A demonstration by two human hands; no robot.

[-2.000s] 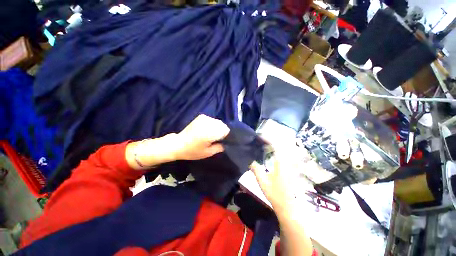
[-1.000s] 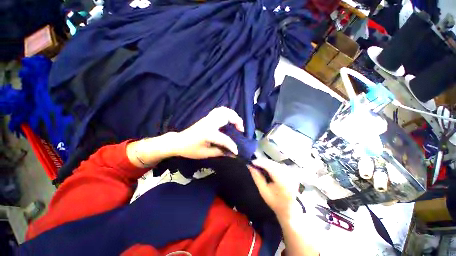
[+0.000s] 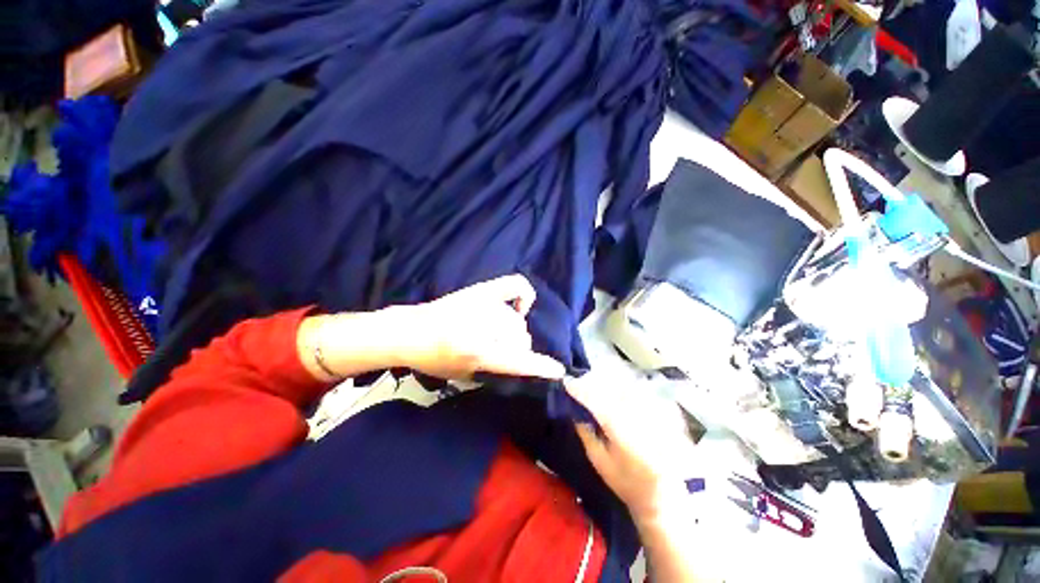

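My left hand (image 3: 473, 330) pinches the edge of a navy garment piece (image 3: 553, 325) in front of my body. My right hand (image 3: 622, 427) is close beside it, its thumb and fingers on the same fabric. Dark fabric hangs below both hands over my lap. A large heap of navy pieces (image 3: 376, 148) lies left of the machine. The overlock machine (image 3: 798, 399) stands right of my hands under a bright lamp (image 3: 861, 285); glare hides its needle area.
Red thread snips (image 3: 781, 510) and a small navy scrap (image 3: 695, 485) lie on the white table (image 3: 741, 558). A dark strip (image 3: 874, 530) crosses the table. Cardboard box (image 3: 787, 114) and black thread cones (image 3: 969, 97) stand behind. A red crate (image 3: 105, 313) with royal-blue pieces (image 3: 86, 194) is far left.
The black piece seen between my hands at first is now lower, and they hold navy fabric instead. My hands have come together. The view has shifted, and a small scrap now shows beside the snips.
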